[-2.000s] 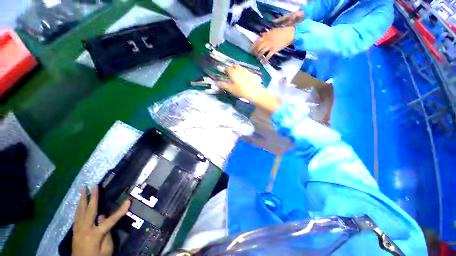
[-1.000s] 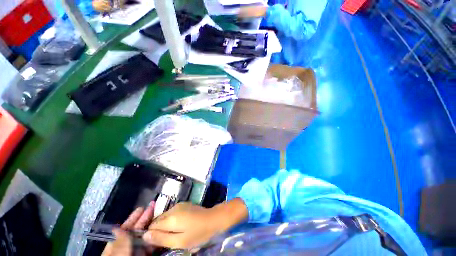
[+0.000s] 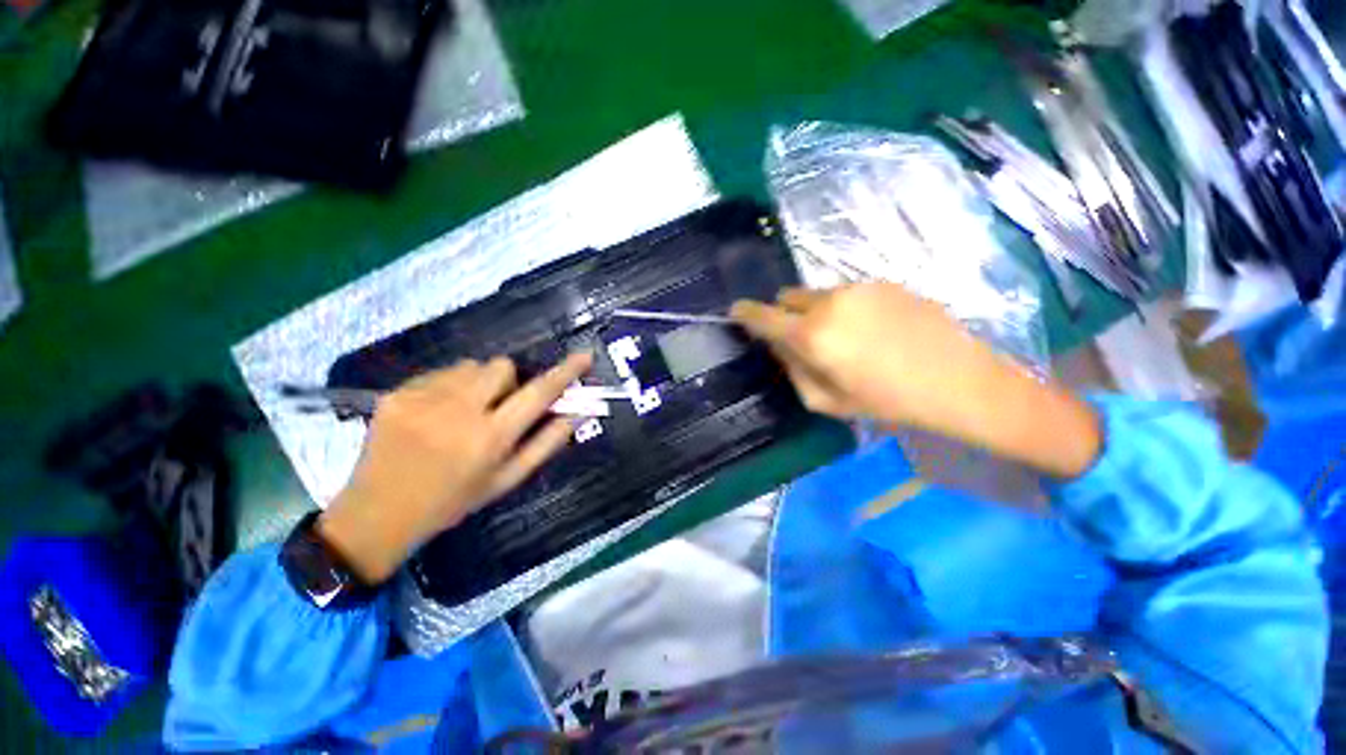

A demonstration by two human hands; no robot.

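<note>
The black plastic housing [image 3: 517, 524] lies flat and slanted on a silvery foam sheet [image 3: 443, 280], white brackets [image 3: 638, 372] at its middle. My left hand [image 3: 458, 450] rests on its left half, fingertips beside the brackets. A thin grey strip or tool [image 3: 332, 398] sticks out behind that hand; whether the hand grips it is hidden. My right hand [image 3: 886, 362] is over the right end, thumb and fingers closed on a slim light rod [image 3: 672, 316] pointing left, its tip just above the brackets.
A blue bin [image 3: 74, 634] of shiny small parts stands lower left, beside small black parts [image 3: 177, 479]. Another black housing [image 3: 259, 89] lies upper left. A clear bag [image 3: 901, 221] and loose metal strips [image 3: 1070, 185] lie right, with another housing [image 3: 1269, 148] beyond.
The view has swung left and down onto the housing. My hands, close together one second ago, are now apart, left on the housing and right at its right end with the slim rod.
</note>
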